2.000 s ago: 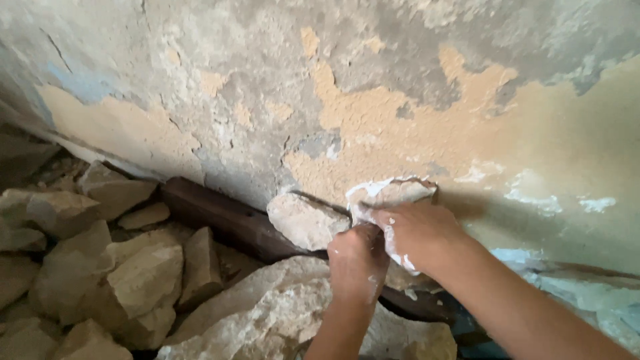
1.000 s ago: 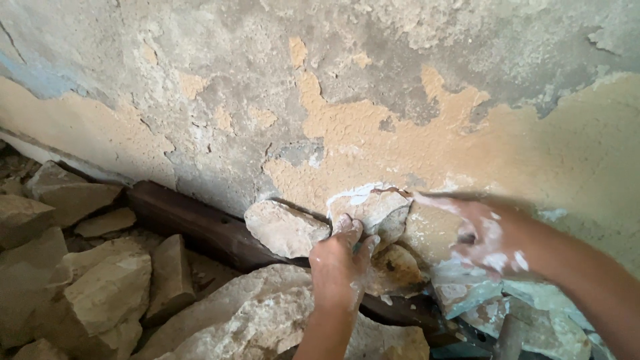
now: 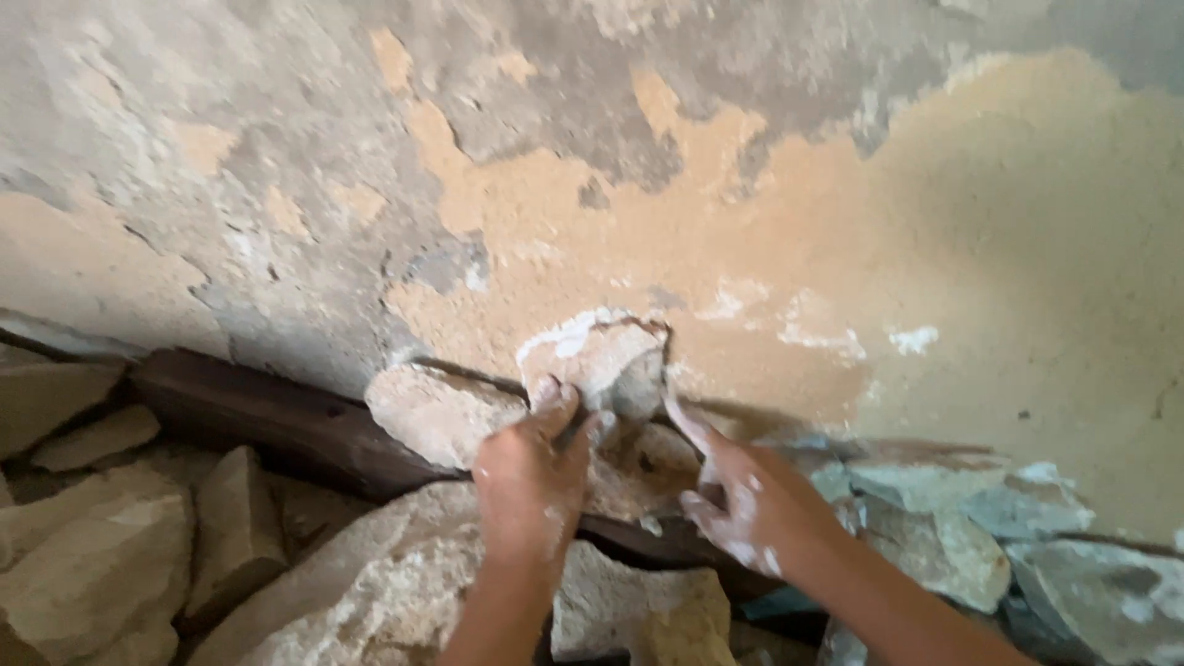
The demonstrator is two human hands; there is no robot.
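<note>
A pale stone (image 3: 615, 365) with white paste along its top edge leans against the painted wall (image 3: 786, 231), above a brownish stone (image 3: 643, 467). My left hand (image 3: 541, 462) rests its thumb and fingers on the pale stone's lower left face. At the stone's right edge is the extended index finger of my right hand (image 3: 735, 481), the other fingers curled, with nothing held in them. White paste smears both hands. Another pale stone (image 3: 439, 416) lies just left of my left hand, on a dark beam (image 3: 268, 412).
Loose rocks (image 3: 102, 546) are piled at the lower left, and a large rough boulder (image 3: 388, 573) lies below the beam. Greenish-white stones (image 3: 934, 536) line the wall's foot at the right. The wall's paint and plaster are peeling.
Two seconds ago both hands were together on the stone. My right hand moved off to the right, then back in to the stone's right edge. My left hand has stayed at its lower left.
</note>
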